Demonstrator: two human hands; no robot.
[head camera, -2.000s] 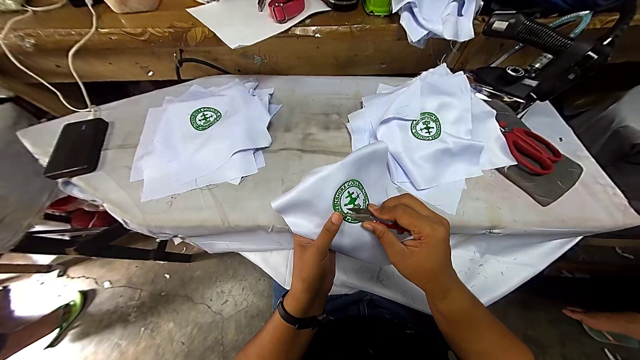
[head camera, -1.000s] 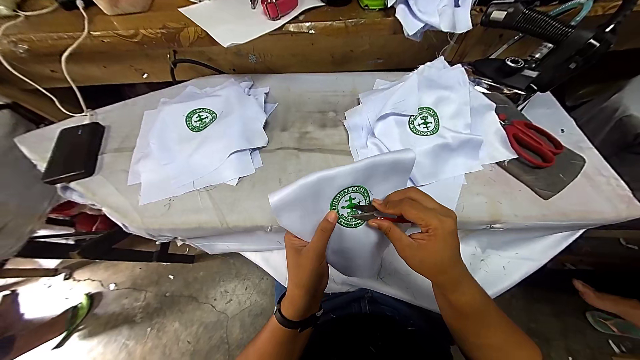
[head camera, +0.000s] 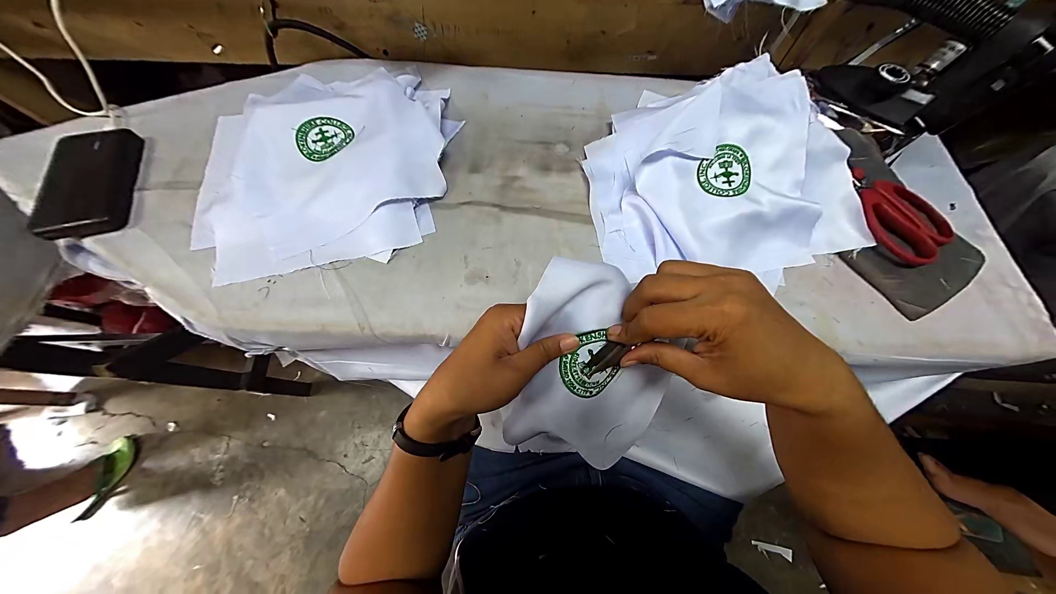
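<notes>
A white fabric piece (head camera: 561, 289) with a round green embroidered emblem (head camera: 590, 363) is held over the near edge of the cloth-covered table. My left hand (head camera: 495, 359) grips its left side, thumb at the emblem's edge. Between the fingers and thumb of my right hand (head camera: 709, 326) is a small dark metal tool, probably thread snips (head camera: 608, 356), its tip lying on the emblem. Beyond my hands lie two piles of similar embroidered pieces, a left pile (head camera: 330, 198) and a right pile (head camera: 726, 206).
Red-handled scissors (head camera: 903, 219) lie on a dark pad (head camera: 932, 280) at the right. A black power bank (head camera: 89, 181) with a white cable sits at the table's left end. Black equipment (head camera: 924, 74) stands at the back right. Other people's feet show at both sides below.
The fabric piece in my hands has been turned and bunched, so its emblem is now tilted. My right hand has shifted its hold around the small tool, which stays at the emblem.
</notes>
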